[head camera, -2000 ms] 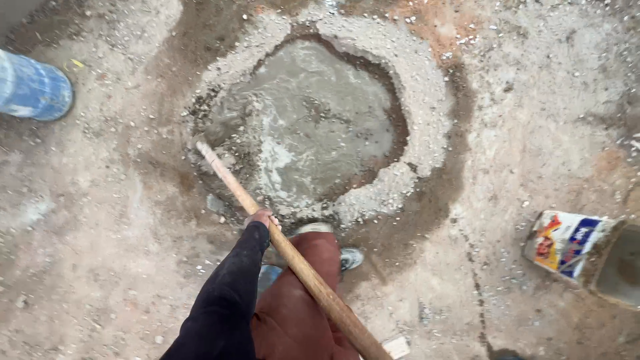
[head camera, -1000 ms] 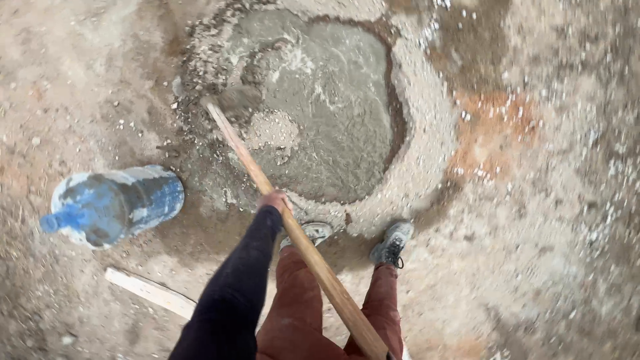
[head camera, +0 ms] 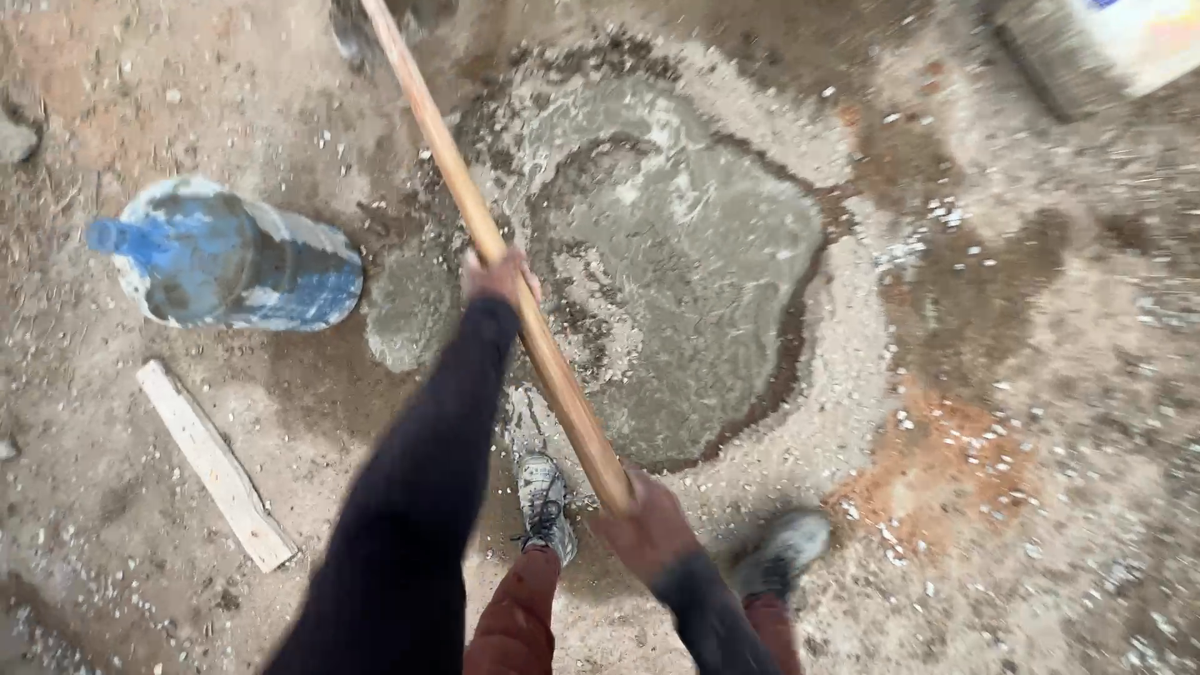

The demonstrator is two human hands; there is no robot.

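A long wooden handle [head camera: 455,178] slants from the top left down to the middle of the view, over the left side of the wet mortar. My left hand [head camera: 502,278] is closed around its middle stretch. Around the lower end is my right hand [head camera: 645,527]. The tool's head, at the upper end, is blurred and I cannot tell its kind. Grey wet mortar [head camera: 694,309] lies pooled inside a ring of pale gravelly dry mix [head camera: 848,347]. A smaller patch of mortar [head camera: 408,305] lies outside the ring on the left.
A blue plastic water jug [head camera: 253,258], smeared with mortar, lies on its side at the left. Below it is a pale strip of wood [head camera: 216,464]. A white container [head camera: 1106,52] is partly visible at the top right. My shoes [head camera: 544,506] stand at the ring's near edge.
The handle's upper end was by the ring's left edge and now reaches the top of the view, beyond the ring. My right hand has come into view on the handle. The view has shifted and turned.
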